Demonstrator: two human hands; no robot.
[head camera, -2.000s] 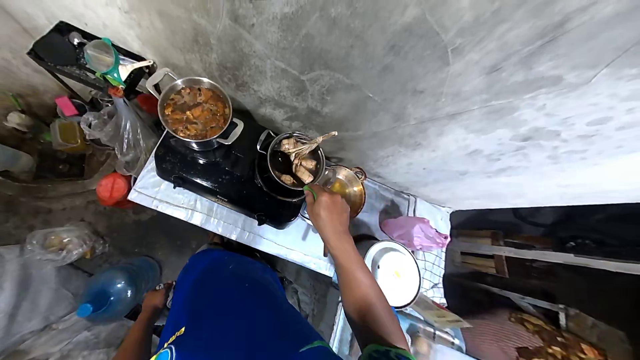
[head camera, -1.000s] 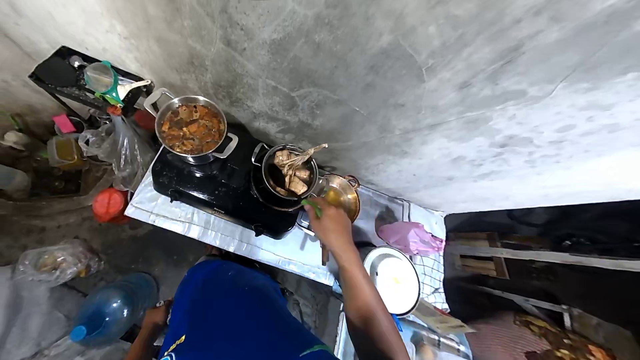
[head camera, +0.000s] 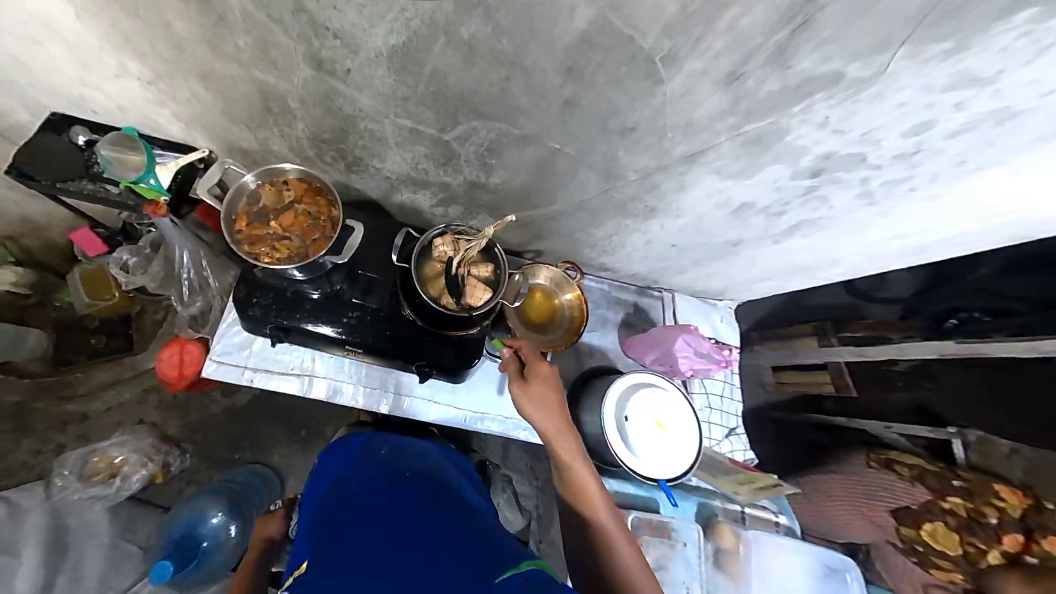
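Observation:
My right hand (head camera: 532, 384) is at the lower right of a metal pot (head camera: 422, 289), closed around a thin utensil with a green end (head camera: 497, 344). Inside the pot, woven food parcels (head camera: 477, 291) tied with pale strands (head camera: 483, 235) sit in liquid, with a black curved piece (head camera: 453, 283) among them; whether it belongs to the utensil is unclear. A brass-coloured pan (head camera: 571, 309) holding yellow oil touches the pot's right side. My left hand (head camera: 274, 524) is low at the left, beside a blue water jug (head camera: 219, 511); its fingers are partly hidden.
A black gas stove (head camera: 346, 330) carries the pot and a larger steel pot (head camera: 283, 170) of orange-brown stew. Right of them are a pink plastic bag (head camera: 681, 351), a white-lidded pot (head camera: 652, 425) and plastic containers (head camera: 796, 565). The concrete wall (head camera: 577, 124) rises behind. A person in patterned clothing (head camera: 965, 520) is at lower right.
The black curved piece now shows among the parcels, where the earlier frames do not show it clearly. My right hand has stayed near the pot's lower right edge, still with the green-ended utensil.

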